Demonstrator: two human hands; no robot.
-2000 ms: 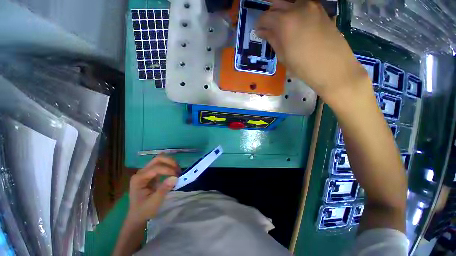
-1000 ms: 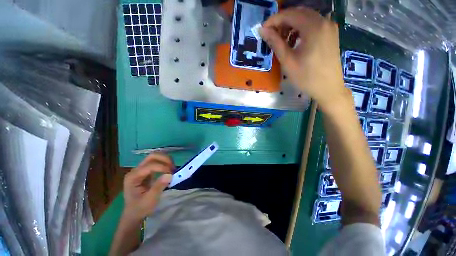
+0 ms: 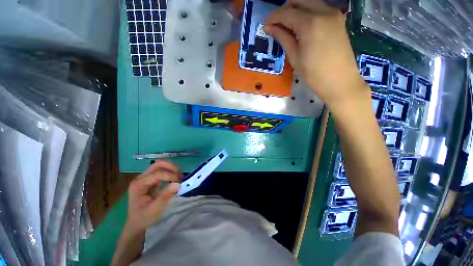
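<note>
One phone housing (image 3: 263, 58) lies in the orange fixture (image 3: 239, 80), with a pale rim and dark cut-outs. My right hand (image 3: 311, 49) is over its right side, thumb and finger pinched together inside the frame. A small white square (image 3: 261, 31) shows at the fingertips; whether they grip it cannot be told. My left hand (image 3: 155, 192) holds a second housing (image 3: 203, 173) edge-on by its lower end, tilted up to the right, above the bench's front edge.
Tweezers (image 3: 166, 155) lie on the green bench mat. A black sticker grid (image 3: 147, 39) lies left of the metal base plate (image 3: 189, 85). The blue control panel (image 3: 239, 120) sits in front. Trayed housings (image 3: 374, 71) stand right; stacked trays with pale sheets (image 3: 49, 171) left.
My right hand first lifted off the housing in the fixture with a small white square at its fingertips, then came back down into the frame. My left hand has hardly moved.
</note>
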